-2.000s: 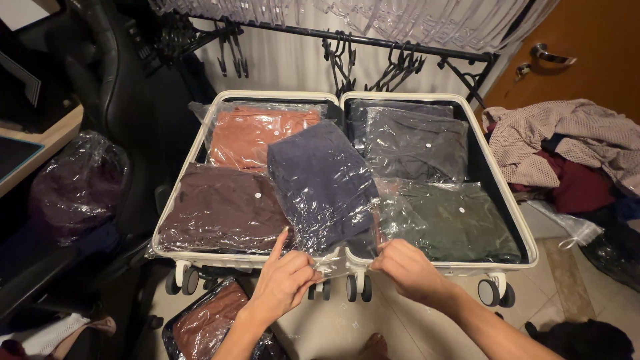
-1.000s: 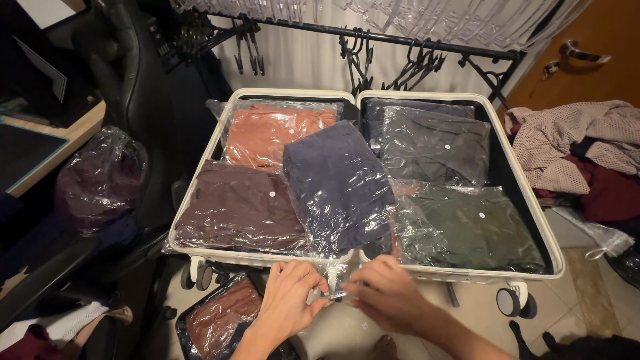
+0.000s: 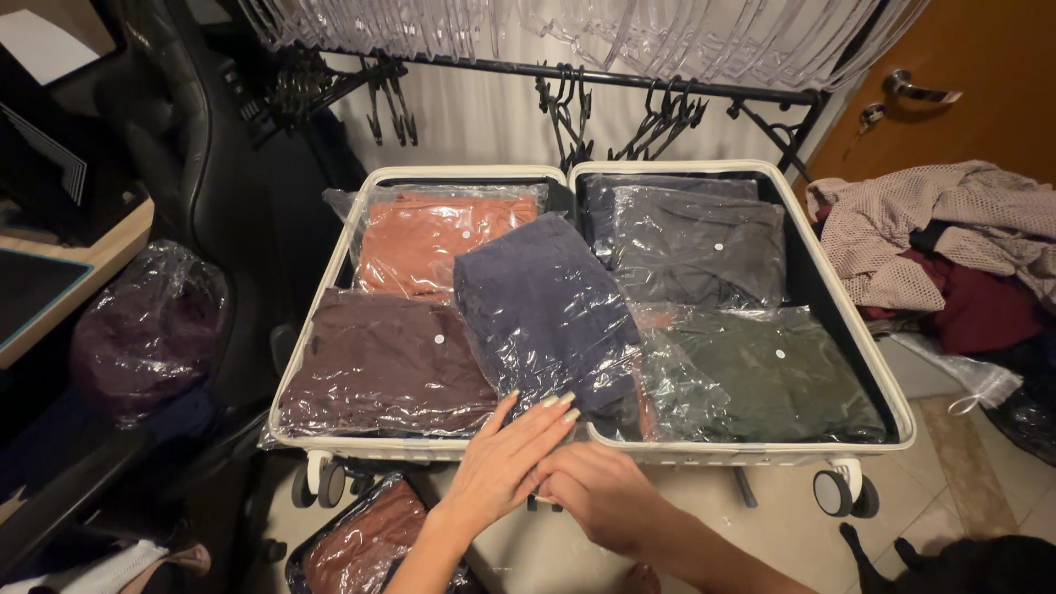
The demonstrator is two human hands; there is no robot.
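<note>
A navy folded garment in a clear plastic bag [image 3: 544, 305] lies tilted across the middle of an open white-rimmed suitcase [image 3: 833, 280]. My left hand [image 3: 516, 454] rests with fingers extended on the lower end of that bag. Beside it, my right hand [image 3: 590, 487] is curled, its fingertips pinching the bag's end near the suitcase's front rim; the pinched part is mostly hidden. Around the navy bag lie bagged garments: orange [image 3: 429, 239], dark brown [image 3: 388, 363], dark grey [image 3: 701, 243] and dark green [image 3: 759, 379].
Behind the suitcase stands a black rack [image 3: 619, 78] with hangers. A black chair [image 3: 198, 165] and a bagged purple item [image 3: 148, 330] are at left. Clothes [image 3: 973, 280] are piled at right. On the floor lies a bagged reddish-brown garment [image 3: 367, 536]; a black animal [image 3: 973, 561] is at bottom right.
My hands, apart two seconds ago, have come together at the lower end of the navy bag. My left hand's fingers have straightened and now lie over the plastic.
</note>
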